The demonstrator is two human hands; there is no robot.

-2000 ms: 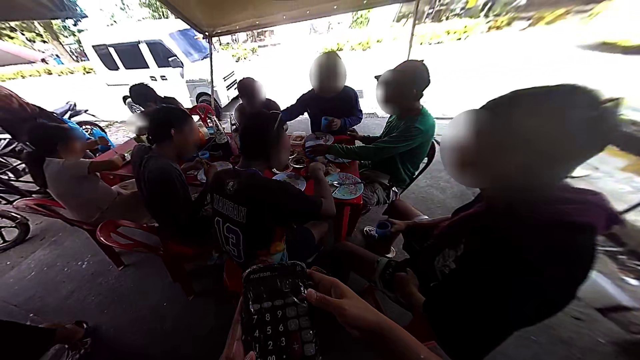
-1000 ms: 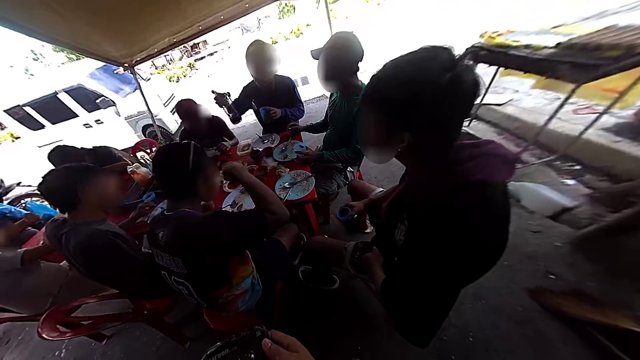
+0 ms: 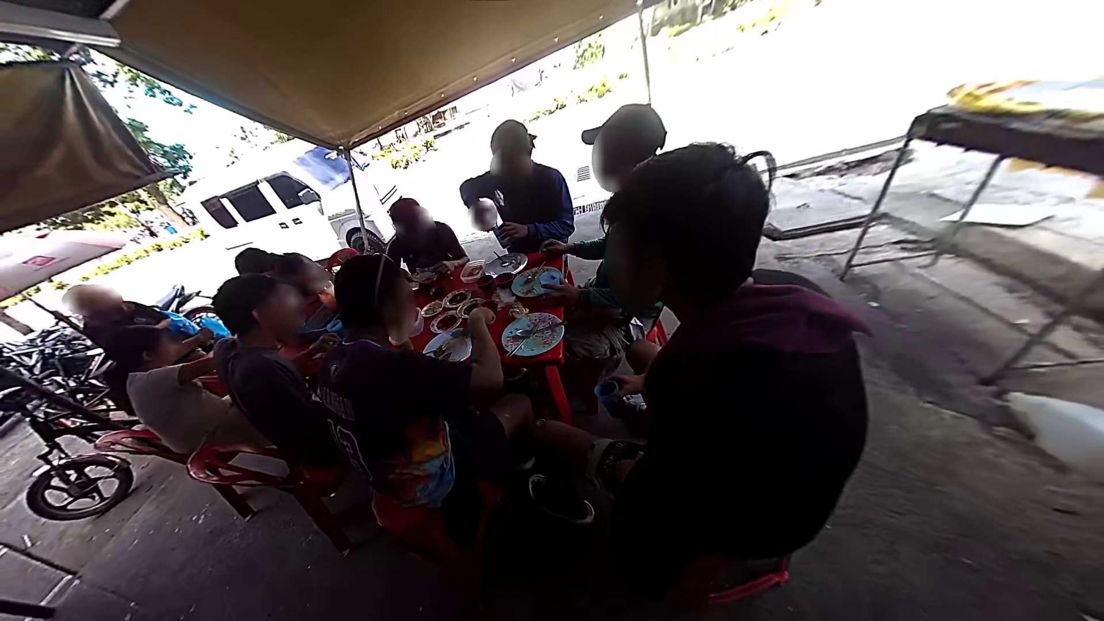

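Observation:
Neither my left hand nor my right hand shows in the head view now. Ahead, several people sit around a red table (image 3: 552, 358) that bears plates and small dishes. A patterned plate (image 3: 533, 334) with cutlery across it lies near its front corner, and a blue plate (image 3: 536, 281) sits farther back. At the right, a seated person in a dark top (image 3: 750, 423) holds a blue cup (image 3: 607, 394) low beside the table. A person in a dark blue long-sleeved top (image 3: 539, 203) stands at the far side with a cup in one hand.
Red plastic chairs (image 3: 233, 470) stand at the left, near parked motorcycles (image 3: 78, 487). A white van (image 3: 259, 203) is beyond the tarpaulin canopy (image 3: 345, 69) and its pole. At the right stands a metal-legged table (image 3: 983, 129) on the pavement.
My hands and the keypad device they held, in view two seconds ago and partly in view one second ago, are out of the frame. The view has tilted up.

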